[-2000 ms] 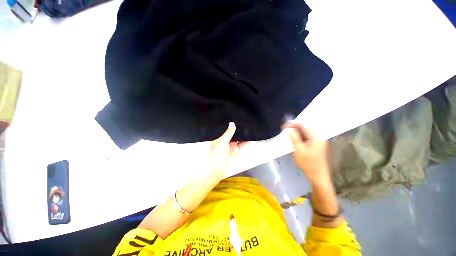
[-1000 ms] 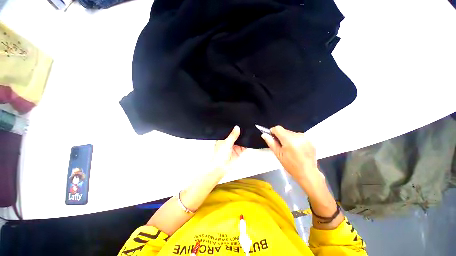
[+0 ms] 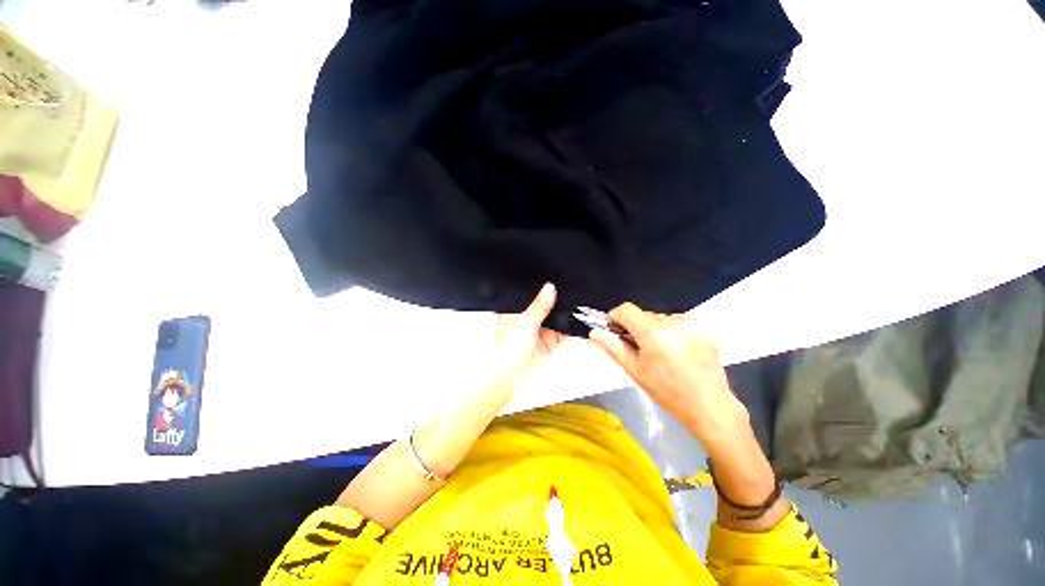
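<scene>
A large black garment (image 3: 539,172) lies bunched on the white table, with a cuff-like corner sticking out at its left. My left hand (image 3: 525,338) holds the near edge of the cloth, thumb on top and fingers underneath. My right hand (image 3: 665,355) holds small silvery thread snips (image 3: 598,322). Their pointed tips are at the cloth edge just right of my left thumb. Most of the snips is hidden in my fingers. Thread ends are too fine to see.
A blue-black smartphone (image 3: 178,386) lies face down on the white table (image 3: 287,378) at left. A yellow and dark red bag (image 3: 57,137) is at the far left edge. Olive-green garments (image 3: 905,401) lie below the table edge at right.
My right hand has come in from the right to beside my left thumb, and the snip tips now reach the cloth edge. My left hand keeps its hold.
</scene>
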